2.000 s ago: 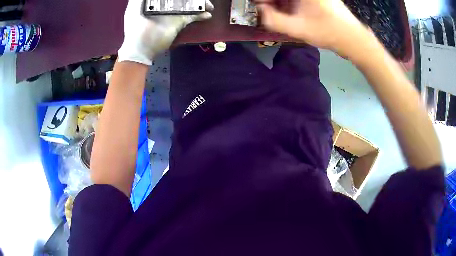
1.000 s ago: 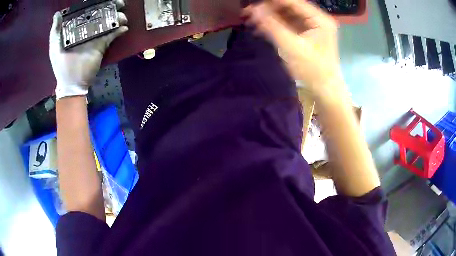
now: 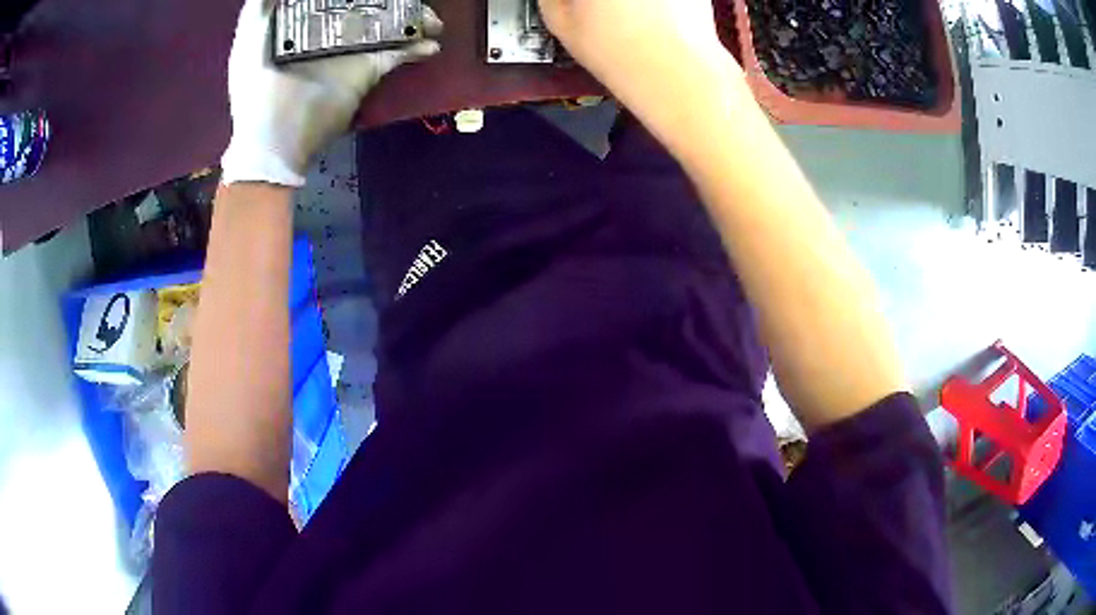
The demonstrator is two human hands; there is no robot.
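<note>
My left hand (image 3: 283, 102), in a white glove, holds a grey steel fixture half (image 3: 349, 24) at the top edge of the view, its recessed, patterned face up. The second fixture half (image 3: 517, 34), a flat silvery plate, lies on the dark red-brown board (image 3: 445, 82) to its right, cut off by the top edge. My bare right hand (image 3: 613, 34) is over the right side of this plate. Its fingertips are hidden or cut off, so what they hold cannot be told.
A reddish tray (image 3: 829, 114) full of small black parts is at the upper right. A spray can (image 3: 22, 144) is at the left edge. Below are a blue bin (image 3: 319, 421) on the left and a red stool (image 3: 1004, 421) on the right.
My right hand has moved from beside the board's front edge up to the second plate. My left hand still holds its fixture half. The view has shifted, and more of the tray shows.
</note>
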